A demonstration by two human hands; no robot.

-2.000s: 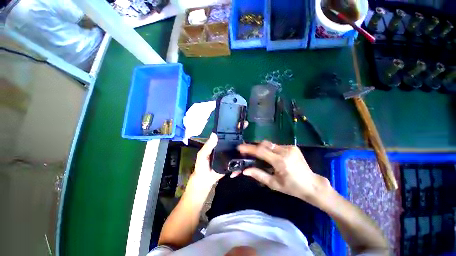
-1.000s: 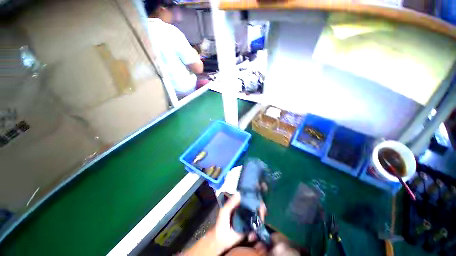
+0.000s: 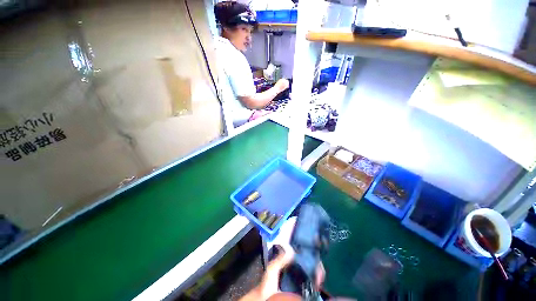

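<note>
A black lock panel (image 3: 309, 240) is held upright at the bottom centre, blurred. My left hand (image 3: 275, 276) grips its lower left side, with fingertips showing at its right edge. My right hand is cut off by the bottom edge; at most a sliver of skin shows below the panel, and its fingers cannot be made out. A blue shaft tray (image 3: 275, 182) with several brass shaft sleeves (image 3: 251, 197) lies just left of and beyond the panel. A white cloth (image 3: 284, 236) is partly hidden behind the panel.
A grey support block (image 3: 376, 275) and silver rings (image 3: 402, 256) lie right of the panel. A divided box (image 3: 342, 183), blue parts bins (image 3: 392, 190) and a grease pot (image 3: 485, 233) with a red-handled brush stand behind. A white post (image 3: 300, 88) rises beyond the tray. Another person (image 3: 240, 70) sits farther back.
The view has swung up and left, so the bench things sit lower and the other person shows. The panel stays in my left hand. My right hand has dropped almost out of the picture.
</note>
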